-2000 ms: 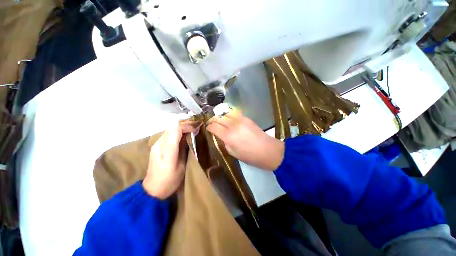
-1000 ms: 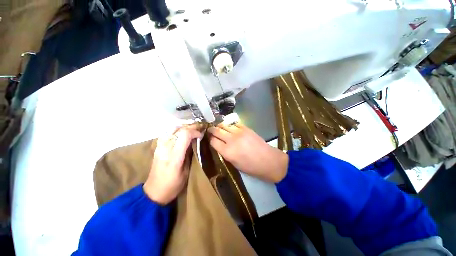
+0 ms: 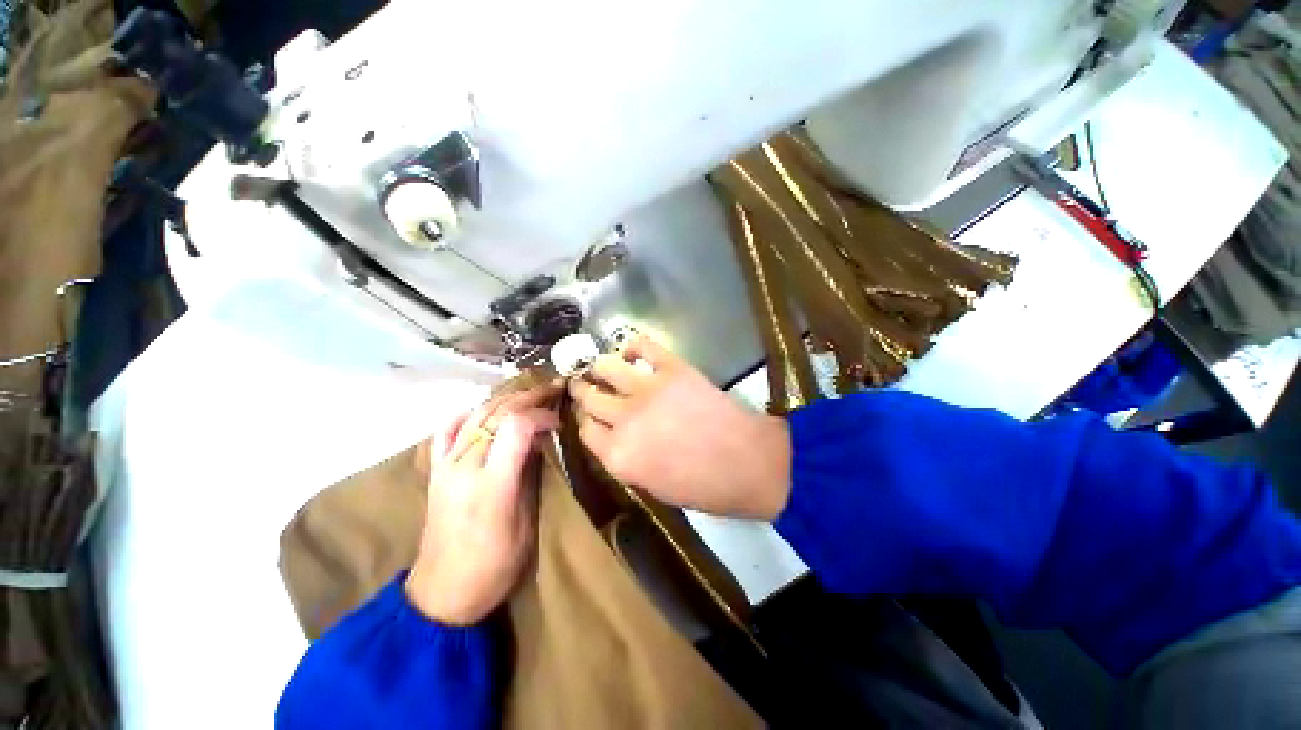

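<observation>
The tan-brown fabric panel [image 3: 585, 613] lies over the table's front edge, its upper end at the needle area [image 3: 535, 342] of the white sewing machine [image 3: 614, 86]. My left hand [image 3: 478, 506] pinches the panel's edge just in front of the needle. My right hand [image 3: 678, 435] holds the brown zipper [image 3: 685, 549] at the same spot, fingertips close beside the presser area. The zipper's gold line runs down toward the table's edge. The presser foot and needle tip are too small and partly covered to tell clearly.
A zipper bundle [image 3: 842, 271] lies behind my right hand on the machine bed. A red-handled tool [image 3: 1099, 225] lies at the right. Brown cloth stacks [image 3: 43, 528] hang at the left. Grey-green cloth [image 3: 1256, 271] is at the far right.
The camera view has shifted and tilted. My hands stay close to the needle; my left fingers now spread flatter on the panel's edge, and slightly more brown material shows between them and the needle.
</observation>
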